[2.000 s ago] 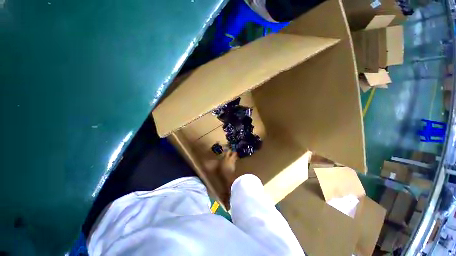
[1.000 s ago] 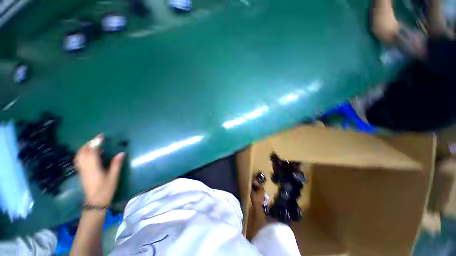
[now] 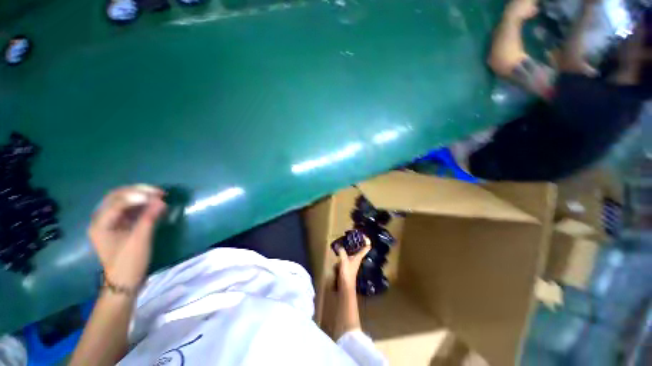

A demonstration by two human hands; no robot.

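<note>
My right hand (image 3: 349, 266) is inside the open cardboard carton (image 3: 472, 268) and grips a glossy black housing (image 3: 350, 241) with thumb and fingers. More glossy black housings (image 3: 374, 275) lie in a pile in the carton, beside and below the hand. My left hand (image 3: 129, 225) is over the near edge of the green work surface (image 3: 236, 107), its fingers curled and blurred. A dark patch shows next to its fingertips; whether the hand holds anything is not clear.
A heap of small black fittings (image 3: 25, 207) lies at the left. Round units (image 3: 121, 10) with pale faces stand along the far side. Another person's arm (image 3: 509, 53) and dark clothing (image 3: 557, 132) are at the right, near a blue stool (image 3: 447, 163). More cartons (image 3: 579, 250) stand behind.
The view has swung from the carton back over the green surface. My right hand has lifted a black housing above the pile. My left hand's fingers, spread a second ago, are now curled.
</note>
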